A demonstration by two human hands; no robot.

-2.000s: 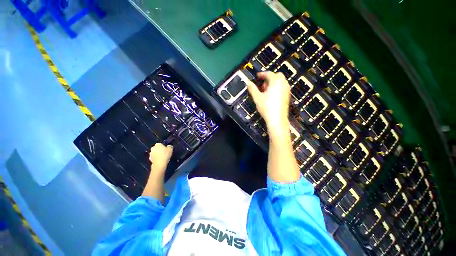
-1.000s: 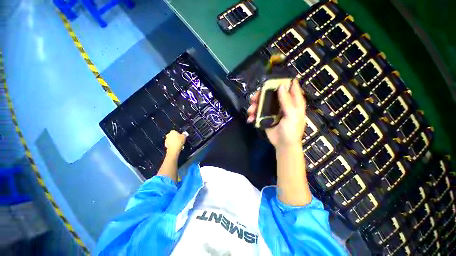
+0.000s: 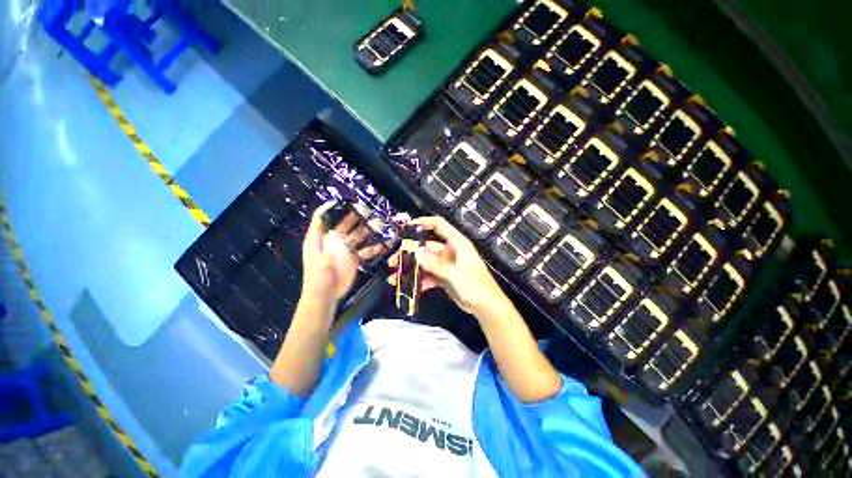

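Note:
My right hand (image 3: 453,266) grips a handheld unit (image 3: 407,280) with a pale gold frame, held tilted close to my body. My left hand (image 3: 333,257) is raised just left of the unit, palm up with fingers spread. Whether a small part sits at its fingertips cannot be told. Below the hands a glossy black parts tray (image 3: 243,247) lies at the lower left. To the right, a glossy black unit tray (image 3: 411,154) holds rows of handheld units, and its near corner pocket shows no unit.
A single unit (image 3: 389,42) lies on the green bench (image 3: 322,42) at the top. A second unit tray (image 3: 780,359) is at the lower right. Blue stools (image 3: 131,37) stand on the blue floor at the upper left, beside yellow-black tape (image 3: 140,145).
My right hand has brought the unit from the tray's near corner down and left, towards my body. My left hand has risen from over the parts tray and turned palm up beside the unit.

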